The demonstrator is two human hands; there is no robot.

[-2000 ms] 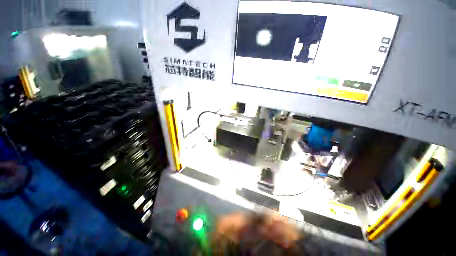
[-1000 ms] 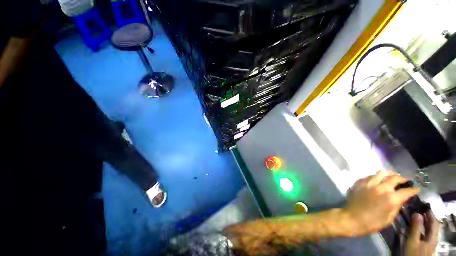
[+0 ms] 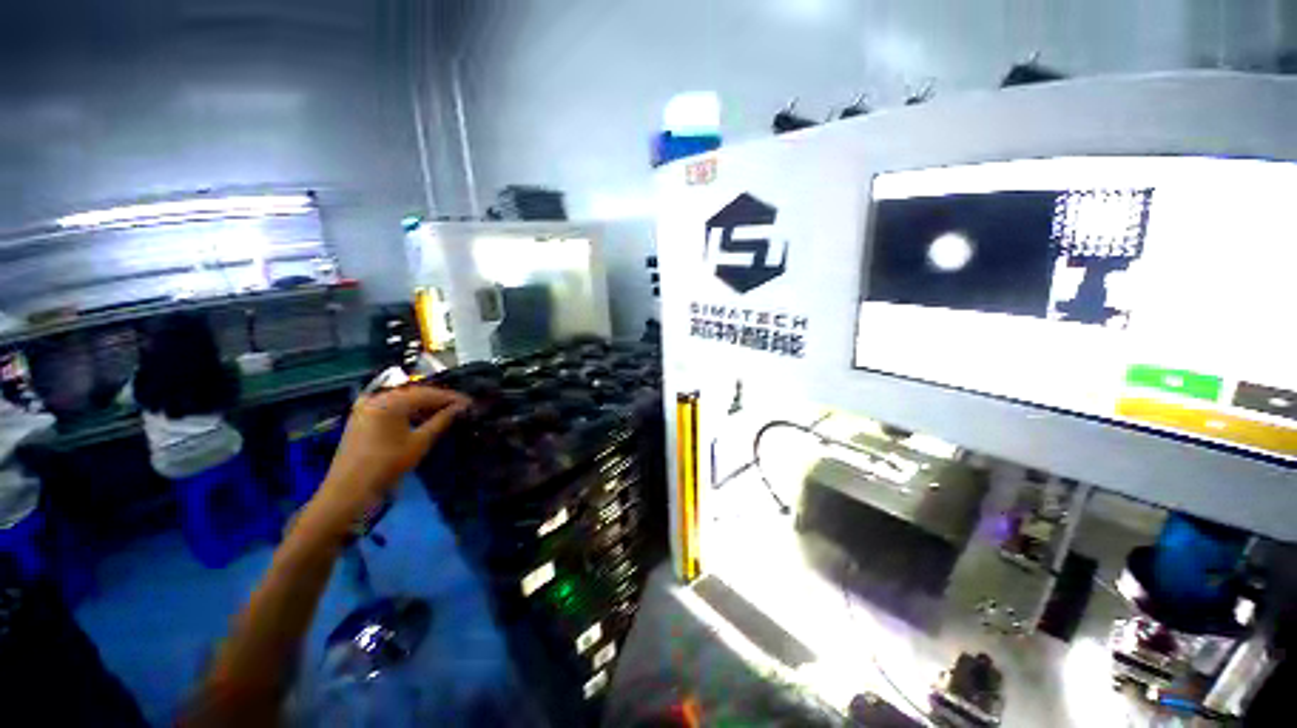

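Note:
My left hand reaches in from the lower left to the near left edge of the top black blister tray on a tall stack. Its thumb and fingertips are close together at the tray; whether they hold a small module cannot be told. My right hand is not in view. A small dark fixture stands on the bright worktable inside the machine, near the picture's lower edge.
A yellow light curtain bar stands between the tray stack and the machine opening. A black box and a blue cylinder are inside. The touchscreen is above. A stool and seated people are at left.
The view has swung up to show the screen and room. My left hand has moved from the fixture area to the tray stack. My right hand has left the picture.

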